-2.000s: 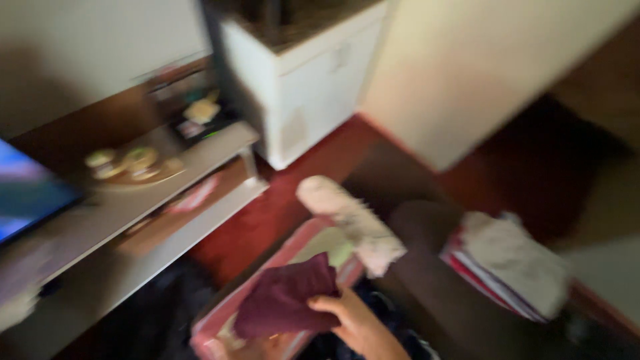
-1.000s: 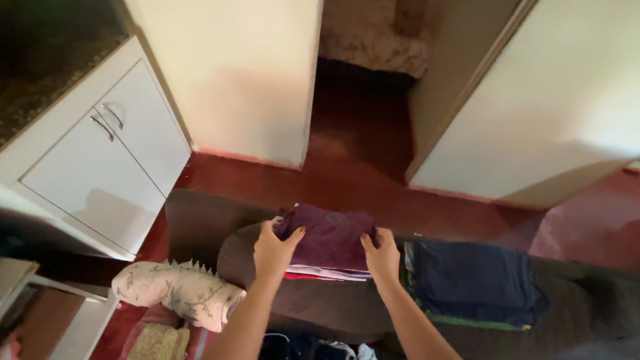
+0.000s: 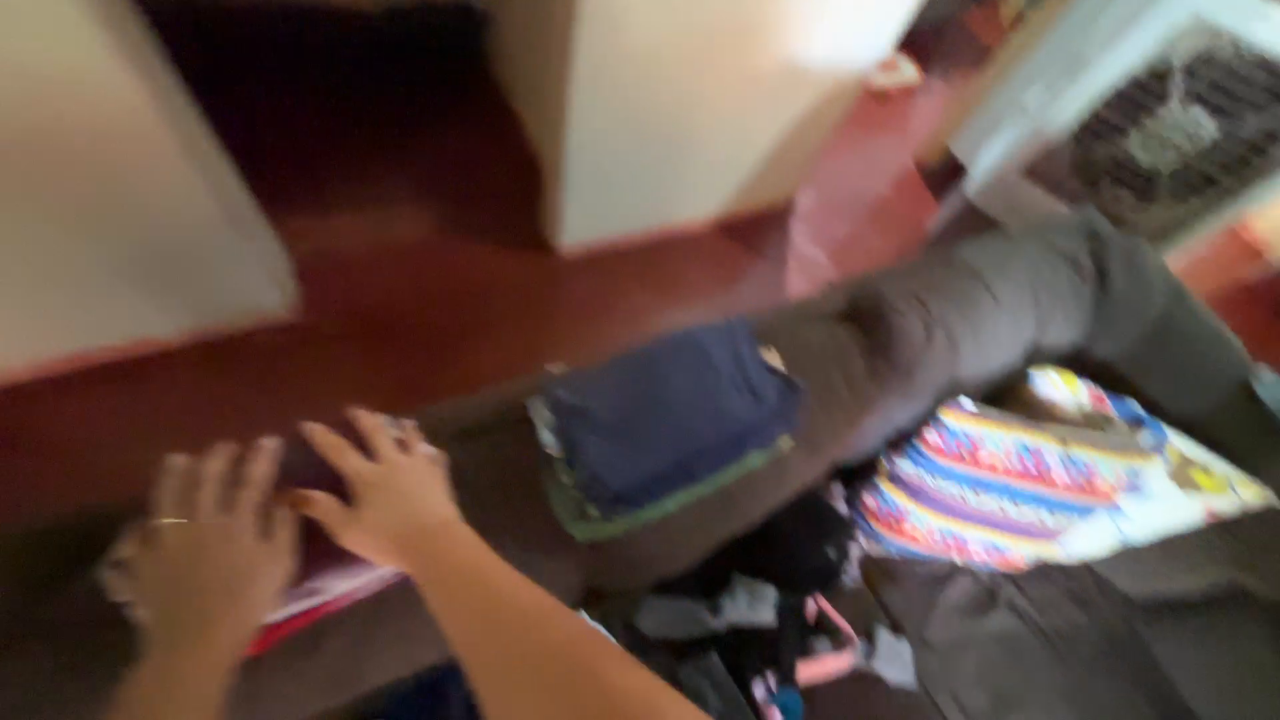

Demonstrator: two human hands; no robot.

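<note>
Both my hands rest at a pile of folded clothes (image 3: 325,580) on the back of a dark sofa, at the lower left. The pile has maroon cloth on top, with pale and red layers below. My left hand (image 3: 215,540) lies over its left side with fingers extended, blurred. My right hand (image 3: 385,490) touches its right side, fingers spread. Right of it, a stack of folded clothes (image 3: 670,415), dark navy on top and green at the bottom, sits on the same sofa back.
The sofa back (image 3: 930,310) runs to the upper right. Below it lie a multicoloured striped cloth (image 3: 1010,480) and a heap of dark and light clothes (image 3: 760,600). Behind are pale walls (image 3: 680,120) and a red floor (image 3: 450,280).
Two seconds ago my hand held the maroon garment over a pink-rimmed container; one second ago both hands gripped it on the pile. Now my fingers are spread over it. The view has swung right.
</note>
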